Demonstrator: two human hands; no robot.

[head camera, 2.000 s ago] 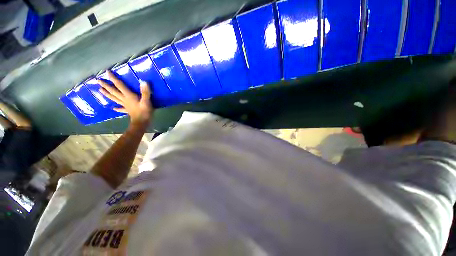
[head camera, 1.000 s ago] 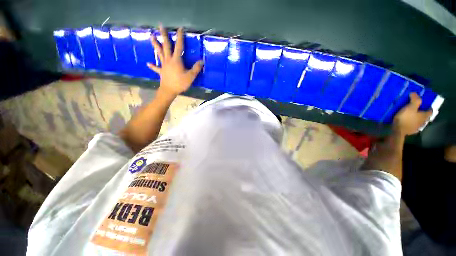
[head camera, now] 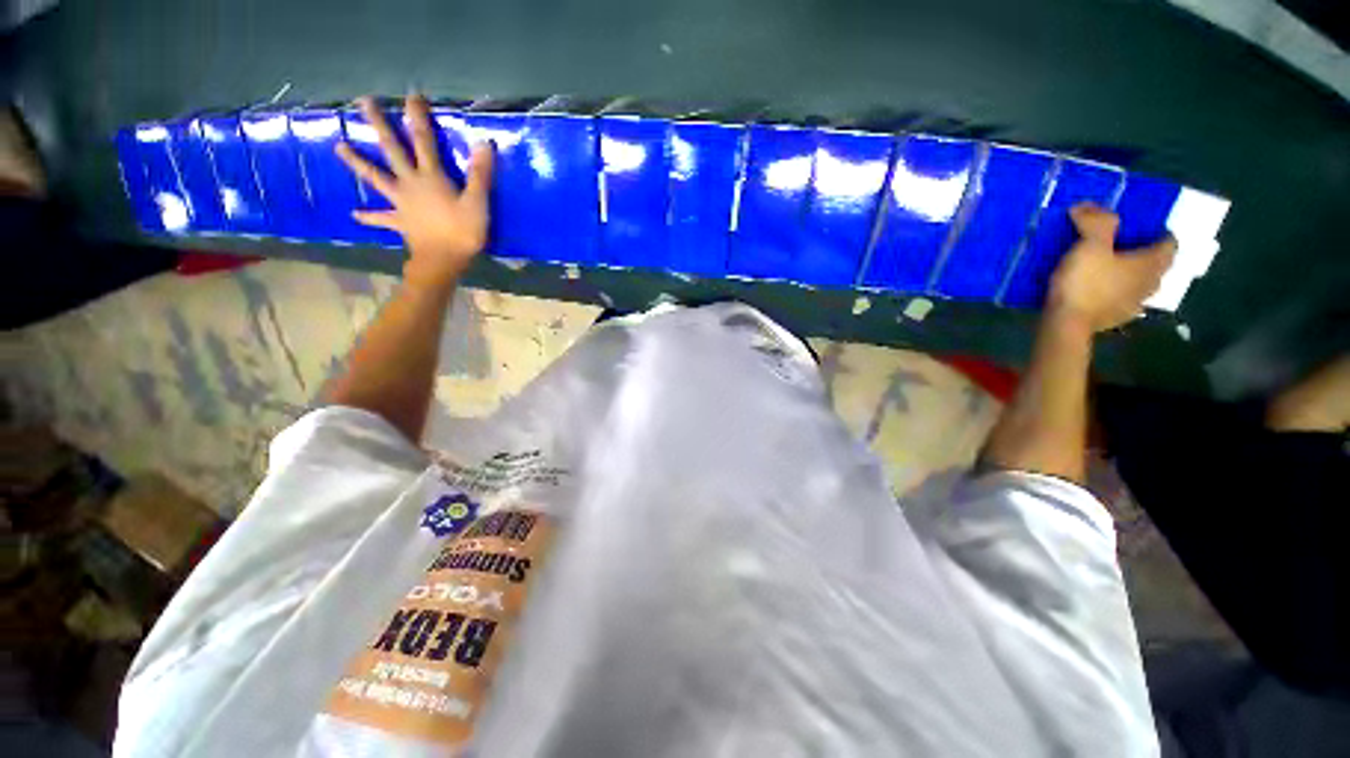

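A long row of glossy blue boxes [head camera: 666,193] lies side by side on the dark green bench [head camera: 829,59]. A white end panel [head camera: 1193,249] shows at the row's right end. My left hand [head camera: 427,193] lies with fingers spread on top of the boxes, left of the middle. My right hand [head camera: 1103,274] is at the row's right end, its fingers on the near edge and top of the last boxes beside the white panel. Its fingertips are partly hidden, so its grip is unclear.
Small pale scraps [head camera: 918,308] lie along the bench's near edge. Red stools [head camera: 985,376] show partly below it. Another person's forearm [head camera: 1315,400] and dark clothing are at the right. Brown cartons [head camera: 160,518] stand on the floor at lower left. The worn floor [head camera: 193,326] shows beneath.
Two seconds ago only my left hand showed, near the row's left end. Since one second ago the row sits further left in view, and more of its white end panel shows. Both hands have shifted left.
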